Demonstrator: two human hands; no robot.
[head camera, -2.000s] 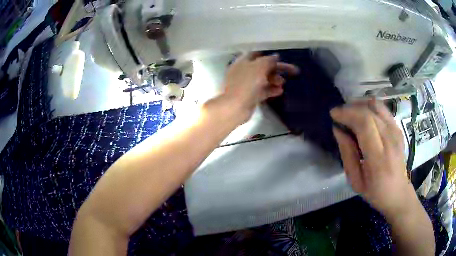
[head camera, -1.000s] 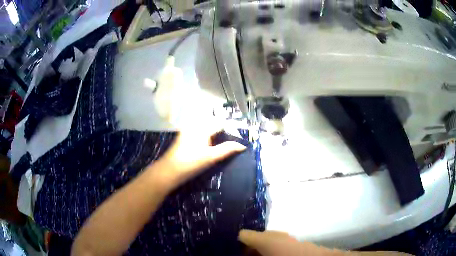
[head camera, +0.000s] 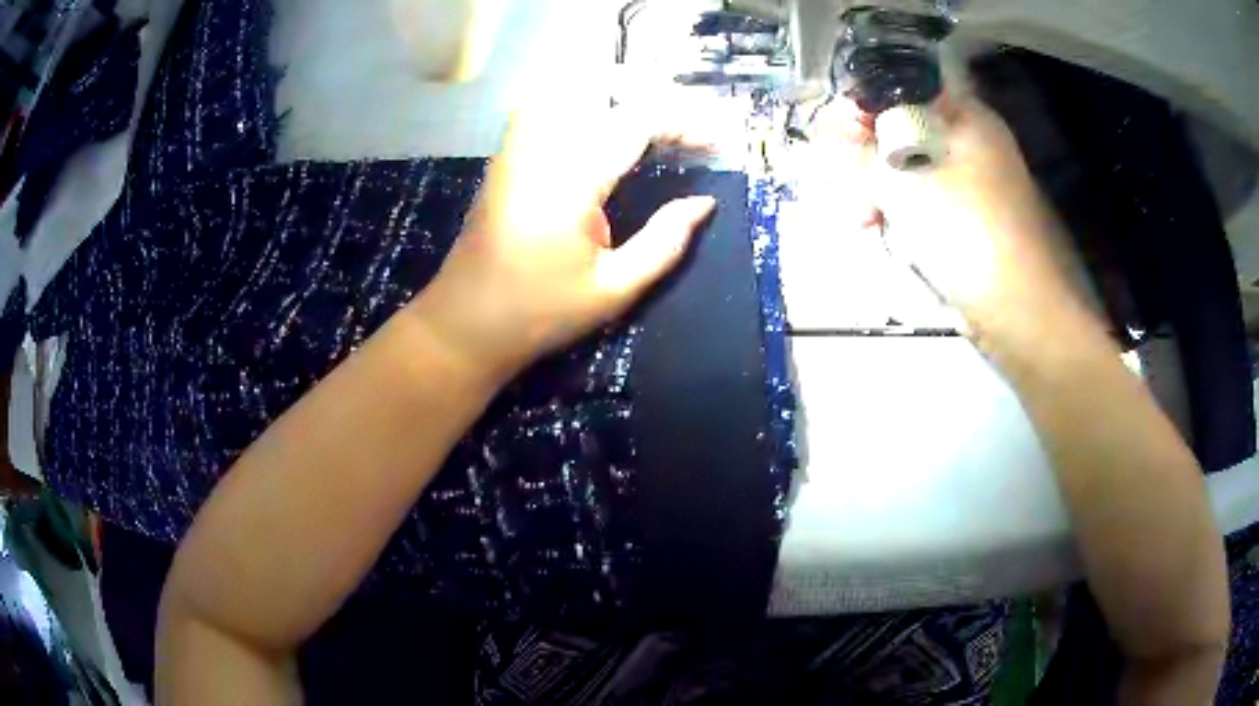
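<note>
The navy white-flecked tweed panel (head camera: 276, 304) lies left of the needle area. A smooth dark strip (head camera: 704, 441) lies along its right side, with a frayed blue edge beyond it. My left hand (head camera: 552, 248) lies flat on the tweed and strip just before the presser foot (head camera: 762, 124), thumb and fingers apart. My right hand (head camera: 967, 221) is right of the foot, fingertips by a pale round knob (head camera: 907, 137). A thin dark line shows beside its fingers; I cannot tell if it is held. Glare washes out the fingertips and needle.
The machine head (head camera: 1118, 35) spans the upper right. Spare dark strips (head camera: 1174, 193) lie under its arm, right of my right hand. A thin bent wire (head camera: 628, 35) stands left of the foot. More tweed (head camera: 207, 83) lies at upper left. The white table edge (head camera: 911, 586) is near my lap.
My right hand has moved from the strip's near end up beside the foot. My left hand stays on the cloth by the foot. The view is now closer and lower on the work.
</note>
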